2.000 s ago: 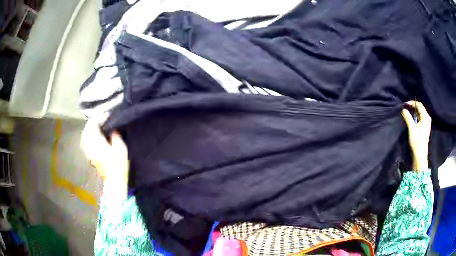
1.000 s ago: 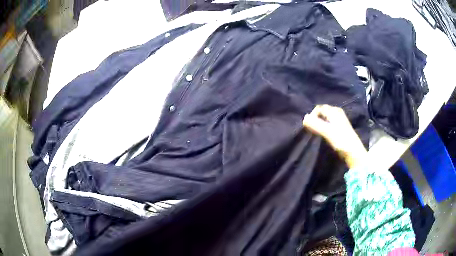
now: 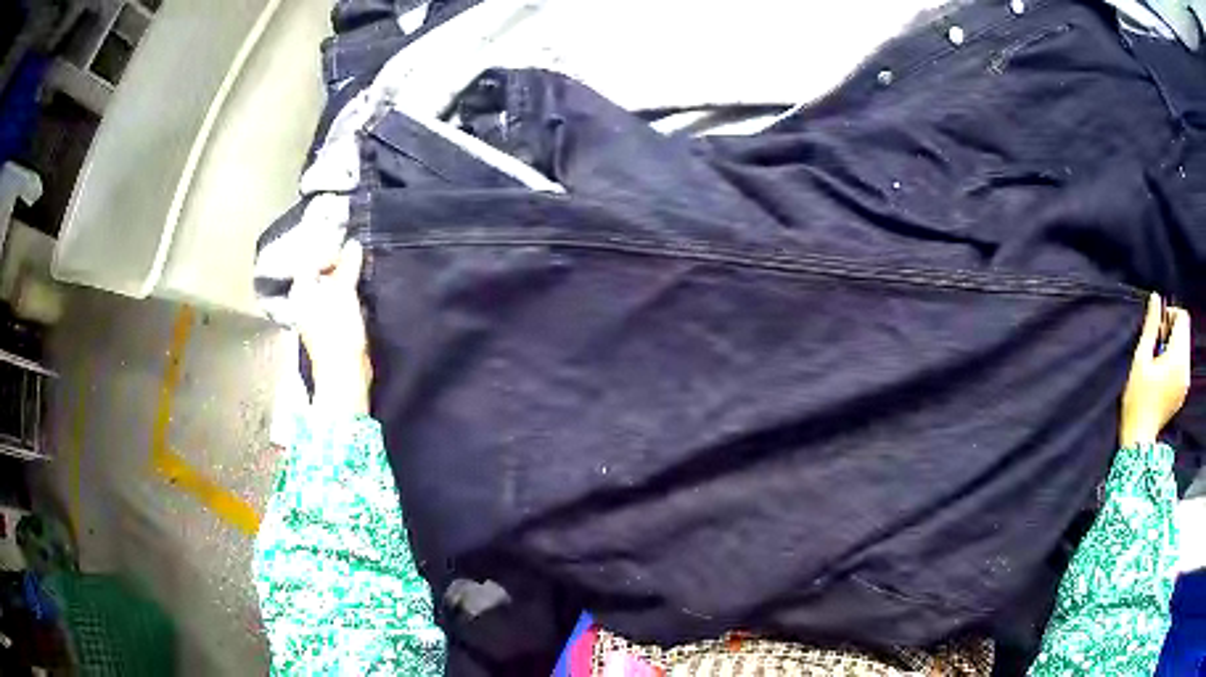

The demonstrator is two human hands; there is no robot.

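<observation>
A large dark navy denim garment (image 3: 741, 397) is spread across the table and down over my lap. A long stitched seam (image 3: 754, 262) runs nearly straight across it between my hands. My left hand (image 3: 337, 331) grips the garment's left edge near the seam's end. My right hand (image 3: 1159, 364) pinches the cloth at the seam's right end; something small and dark shows between its fingers, too small to name. Behind the seam lie more dark cloth and a placket with pale metal buttons (image 3: 956, 36). A cuff or sleeve end (image 3: 536, 119) lies at the upper left.
The white table top (image 3: 741, 53) shows behind the garment. A pale rounded panel (image 3: 172, 159) stands at the left. The grey floor (image 3: 218, 397) has a yellow line. A green basket (image 3: 113, 628) is at the lower left. Part of my checked apron (image 3: 794, 657) shows below the cloth.
My left hand, out of view one second ago, is back at the garment's left edge. My right hand now holds the far right end, and the seam is stretched flat and straight between both hands.
</observation>
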